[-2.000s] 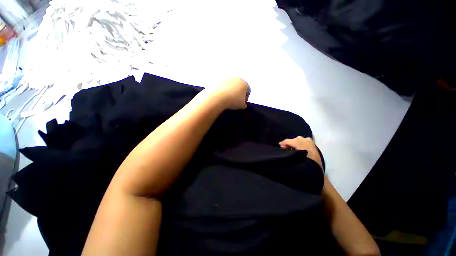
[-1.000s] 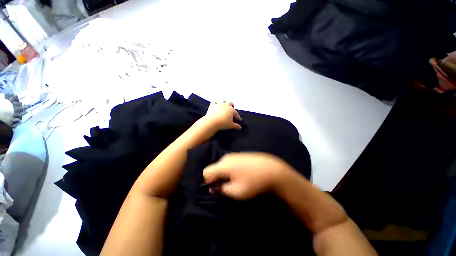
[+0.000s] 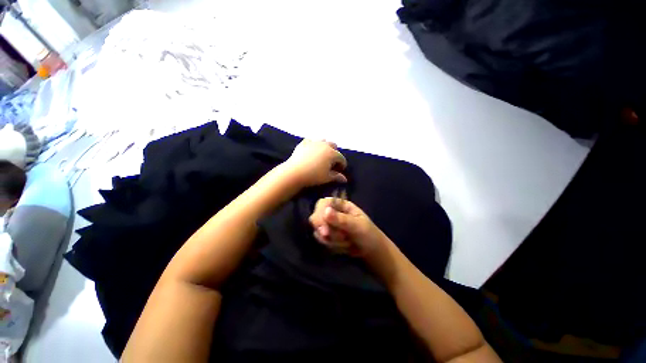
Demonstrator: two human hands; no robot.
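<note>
A pile of black garments (image 3: 191,191) lies on the white table in front of me, with stepped, pointed edges at its left and a rounded corner at its right. My left hand (image 3: 320,163) holds the black cloth at the upper middle of the pile, fingers bent down onto it. My right hand (image 3: 341,225) is just below it, closed around small thread snips (image 3: 340,194), whose tips point up towards the left fingers. The snips are small and blurred. The cloth between the two hands is dark, and I cannot make out any thread.
A heap of white strips (image 3: 159,64) is at the far left of the white table (image 3: 489,163). Another black garment heap (image 3: 524,57) lies at the upper right. A grey-blue pillow (image 3: 44,220) and part of a person's dark-haired head (image 3: 10,186) are at the left edge.
My right hand has moved from the front right of the cloth to the middle, then up close beside my left hand. My left hand keeps hold of the cloth. The view has shifted slightly.
</note>
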